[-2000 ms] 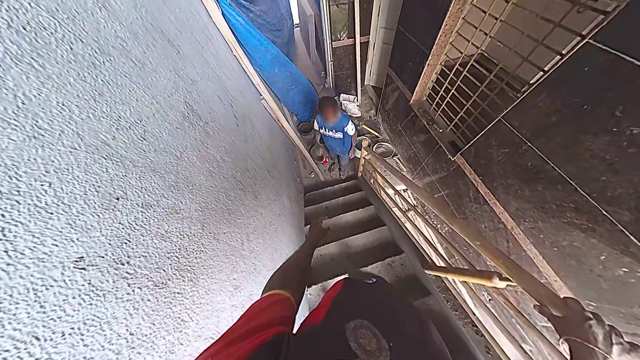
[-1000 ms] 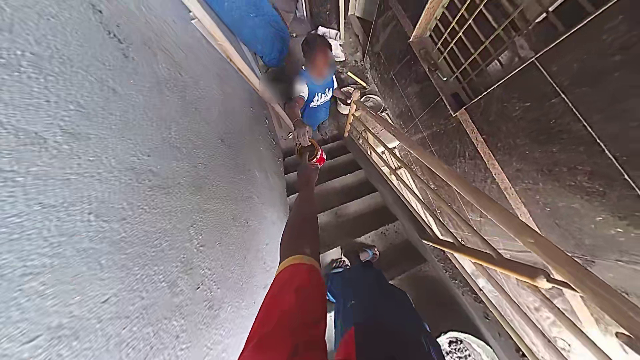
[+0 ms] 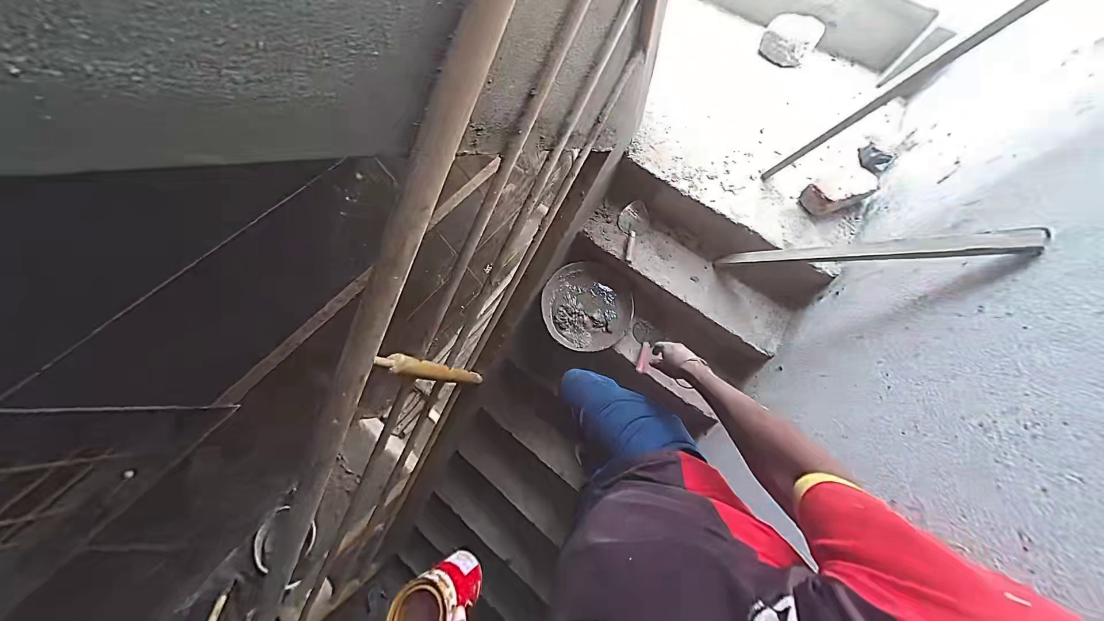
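My right hand (image 3: 675, 358) is beside the red handle of a trowel (image 3: 643, 356) on a concrete step; whether its fingers touch the handle cannot be told. Just left of that trowel, a round metal pan (image 3: 588, 306) holds wet mortar. A second trowel (image 3: 631, 226) lies on a higher step. At the bottom edge appears a red tin can (image 3: 435, 591) with a brownish rim. My left hand is out of view, so its hold on the can is hidden.
A bamboo and wood railing (image 3: 388, 285) runs along the left of the concrete stairs (image 3: 517, 466). A rough wall (image 3: 975, 371) stands at right. A plank (image 3: 880, 250) leans across the upper steps; broken blocks (image 3: 837, 191) lie on the landing.
The view has swung from down the stairs to up them. One second ago my left arm reached to the red can at the other person's hand; now my right arm reaches toward a trowel.
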